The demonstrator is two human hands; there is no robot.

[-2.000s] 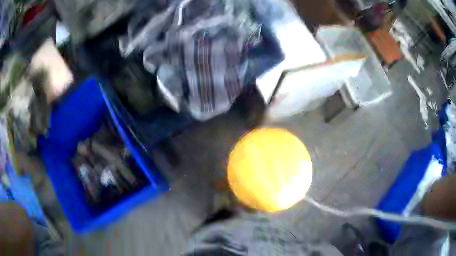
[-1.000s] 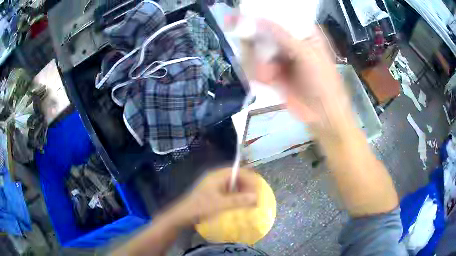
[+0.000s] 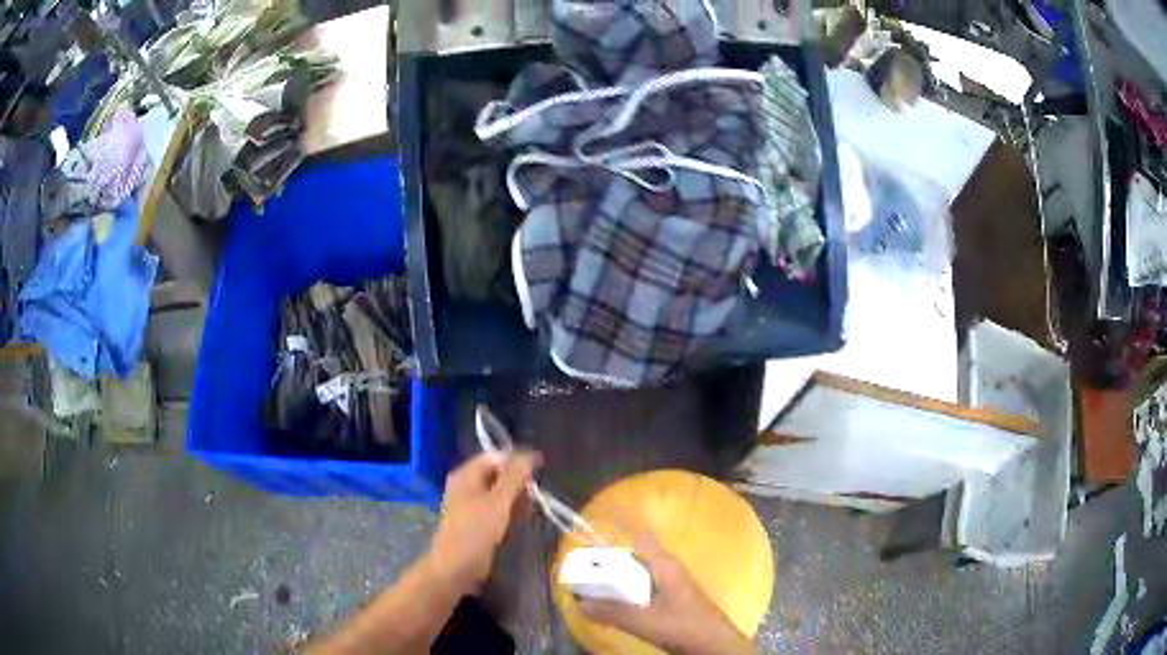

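My left hand (image 3: 480, 505) pinches a thin white cord (image 3: 558, 511) in front of the dark tray, left of the stool. A small loop of the cord stands above its fingers. My right hand (image 3: 666, 599) holds a palm-sized white block (image 3: 605, 575) over the round yellow-orange stool (image 3: 719, 537). The cord runs from my left hand down to the block. Part of my right hand is hidden behind the block.
Plaid cloth with white edging (image 3: 640, 243) lies in a dark tray (image 3: 627, 352) ahead. A blue plastic bin (image 3: 307, 479) with dark brown bundles (image 3: 343, 365) stands left. A white box-like panel (image 3: 883, 441) and pale container (image 3: 1017, 525) are right. Blue cloth (image 3: 96, 288) hangs far left.
The view has turned, bringing the tray to the centre. My right hand has come down from above the white surface to the stool with the white block. My left hand has moved left off the stool.
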